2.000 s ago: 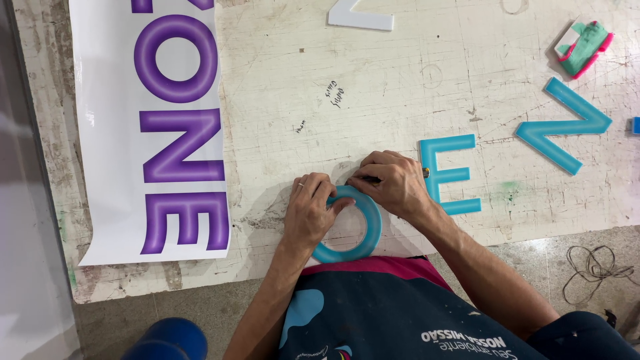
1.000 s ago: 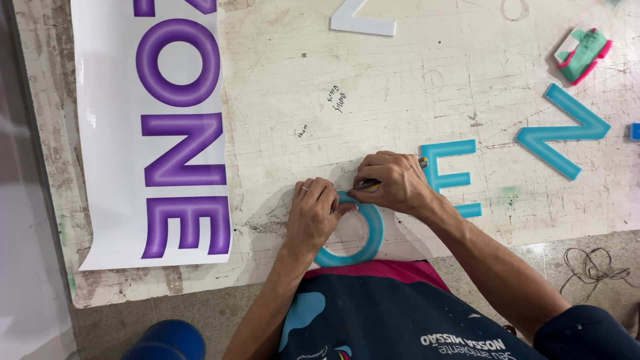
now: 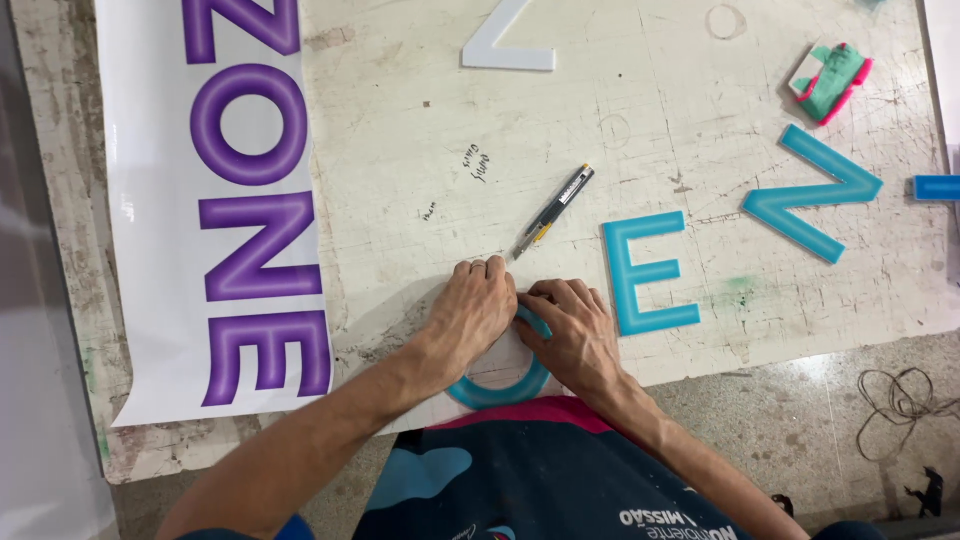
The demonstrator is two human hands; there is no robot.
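Observation:
A blue letter O (image 3: 501,394) lies flat at the table's near edge, partly covered by my hands. My left hand (image 3: 476,319) rests over its upper left part with bent fingers. Thumb and forefinger of my right hand (image 3: 570,326) pinch at the upper right rim of the O. What lies between the fingertips is too small to tell. Just beyond my hands is a utility knife (image 3: 553,212), its tip pointing towards my left fingers. To the right of my right hand lies a blue letter E (image 3: 619,281).
A white sheet with purple letters (image 3: 157,315) covers the table's left side. A white letter piece (image 3: 510,58) lies at the far edge, a blue letter N (image 3: 840,187) and a green and pink cloth-like item (image 3: 834,82) at the right. A thin cable (image 3: 896,405) lies on the floor.
The utility knife, earlier in my right hand, now lies on the table. My left hand has moved right, over the top of the O, and my right hand has come down to its rim.

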